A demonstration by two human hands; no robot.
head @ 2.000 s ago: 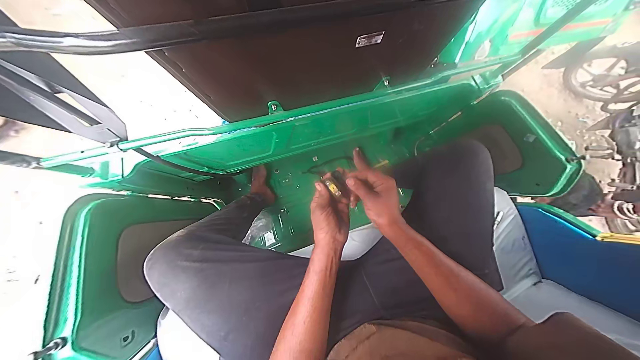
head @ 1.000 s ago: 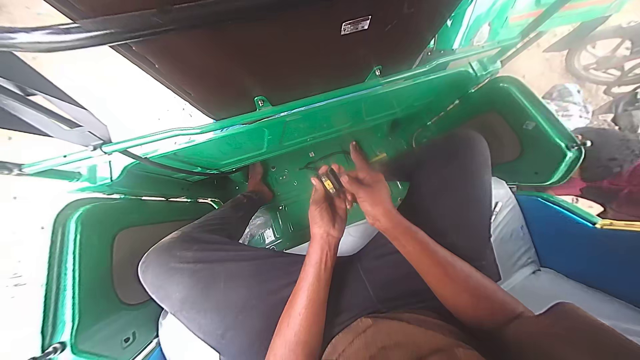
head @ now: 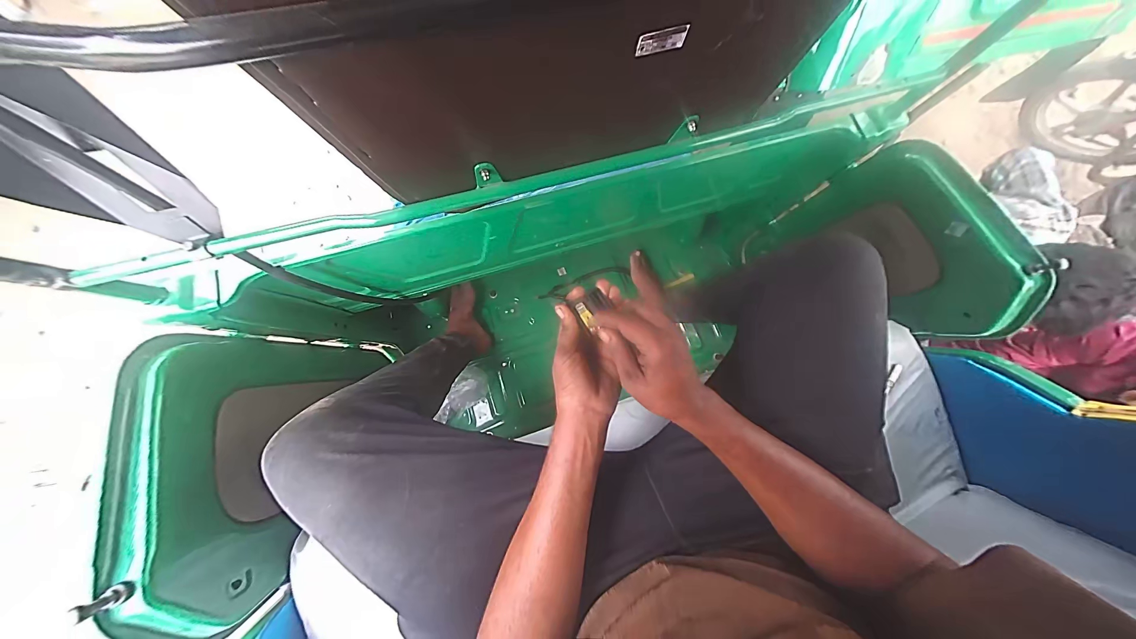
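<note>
My left hand [head: 584, 368] is closed around a small black and yellow object [head: 587, 314], too small to identify, above my lap. My right hand [head: 655, 351] lies against it from the right, its fingers over the dark end of the object and one finger pointing away toward the green panel. Whether the right hand grips the object too, I cannot tell. Beneath and beyond both hands is a green metal floor [head: 524, 311] with a thin black cable [head: 603, 272] on it.
A green metal panel [head: 568, 226] crosses ahead, below a dark brown board [head: 532, 98]. Green side panels [head: 133, 444] flank my knees. Clear plastic [head: 466, 390] lies by my leg. Grey seating [head: 1021, 532] is beneath me. Another person [head: 1065, 328] is at the right edge, near a wheel [head: 1083, 111].
The fingers of my right hand have come over the small object, which showed more openly a second ago. At the right edge, more of another person has come into view since the earliest frame.
</note>
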